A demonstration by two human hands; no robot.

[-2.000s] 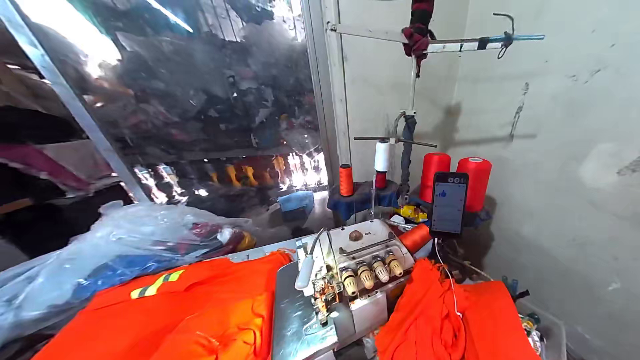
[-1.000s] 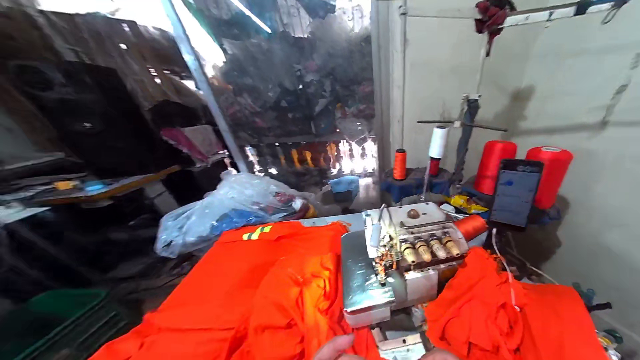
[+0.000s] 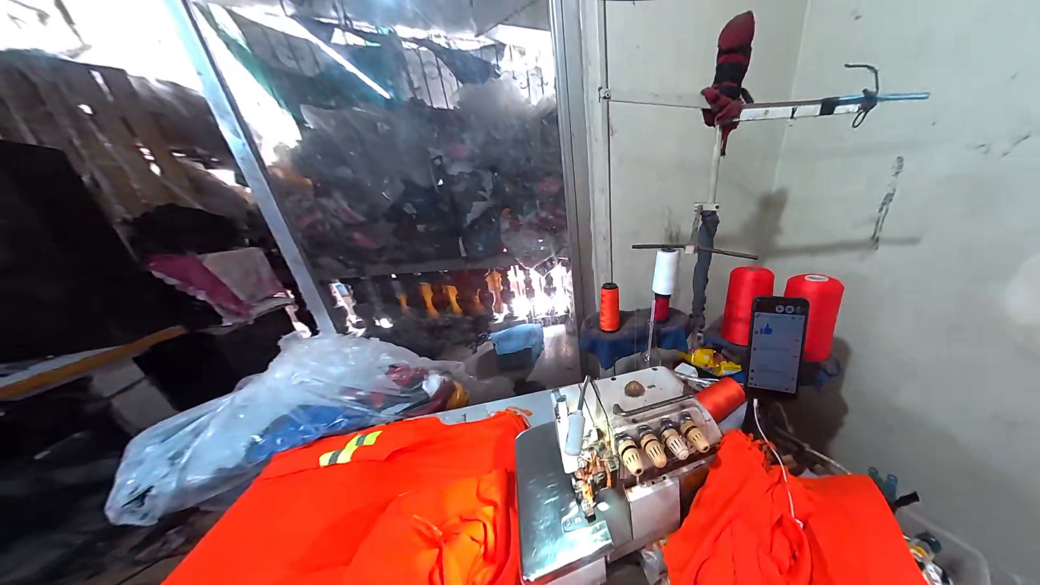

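Neither of my hands shows in the head view now. At the bottom centre stands an overlock sewing machine (image 3: pixel 642 414) with several tension dials and a shiny metal side plate (image 3: pixel 556 504). Orange fabric (image 3: pixel 390 512) with a yellow and grey reflective strip (image 3: pixel 349 448) lies to its left, against the plate. More orange fabric (image 3: pixel 780 520) is bunched on its right side. Behind the machine are a small orange thread spool (image 3: pixel 609 309), a white thread cone (image 3: pixel 665 272) and large red thread cones (image 3: pixel 747 305). An orange cone (image 3: pixel 720 398) lies sideways by the dials.
A phone (image 3: pixel 777 345) with a lit screen stands upright at the right, a white cable (image 3: pixel 776 455) below it. A clear plastic bag (image 3: pixel 276 422) of cloth lies at the left. The thread stand (image 3: pixel 715 179) rises by the wall, and a metal-framed window (image 3: pixel 431 179) is behind.
Fingers that showed at the bottom edge one second ago are out of view. The view has swung left, then partly back right and up.
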